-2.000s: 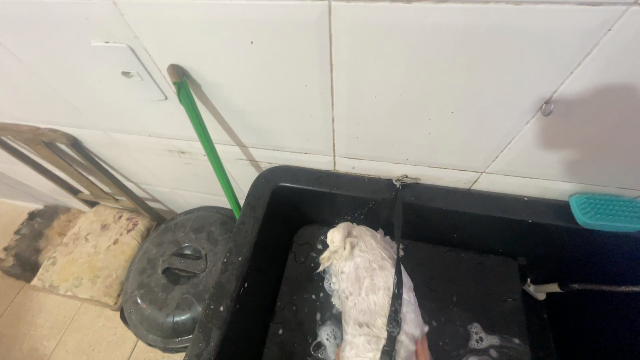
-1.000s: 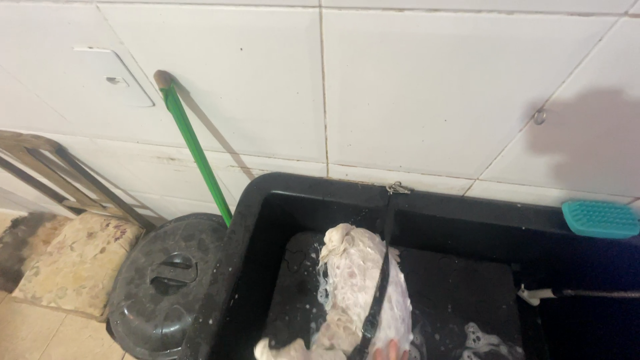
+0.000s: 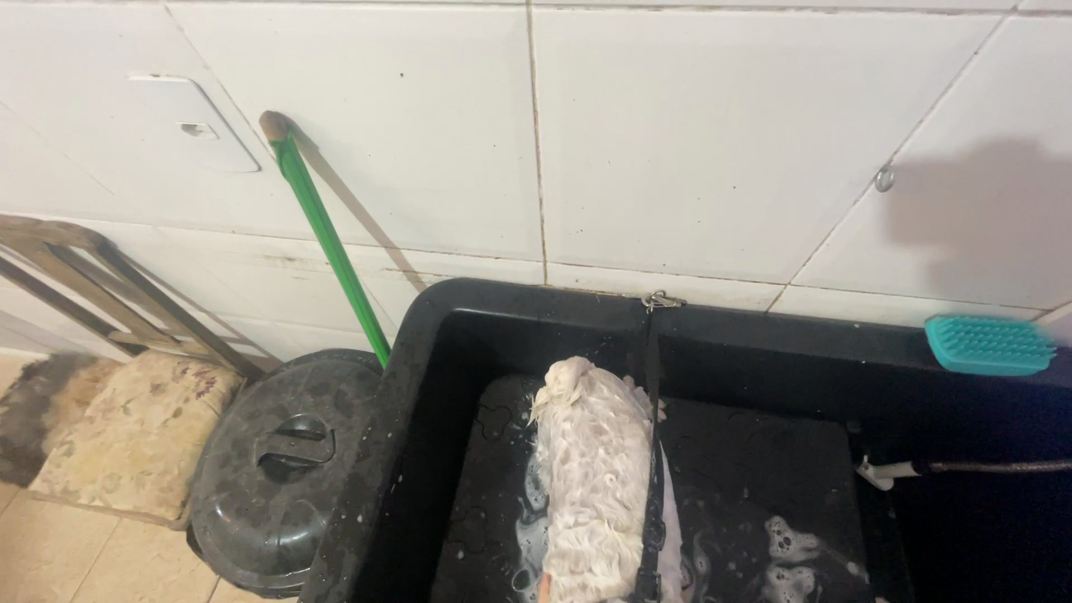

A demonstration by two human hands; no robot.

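Note:
A wet, white, curly-coated dog (image 3: 590, 477) is in the black tub (image 3: 494, 300), with soapy patches beside it. Its head cannot be made out clearly. A black strap (image 3: 651, 360) runs from a metal clip (image 3: 662, 300) at the tub's back rim down along the dog's right side. At the bottom edge, a small strip of skin, apparently a finger of my left hand (image 3: 544, 588), touches the dog's left side; the rest is out of frame. My right hand cannot be made out; pale pinkish shapes show behind the strap.
A teal rubber bristle brush (image 3: 992, 345) lies on the right back rim. A shower hose with a white end (image 3: 892, 471) crosses the tub's right part. Left of the tub are a lidded black bin (image 3: 268, 502), a green pole (image 3: 327, 239) against the tiled wall and a chair with a floral cushion (image 3: 146, 427).
The hand seen at the bottom right of the dog one second ago no longer shows there. A pale, furry part low on the dog's left has gone from view.

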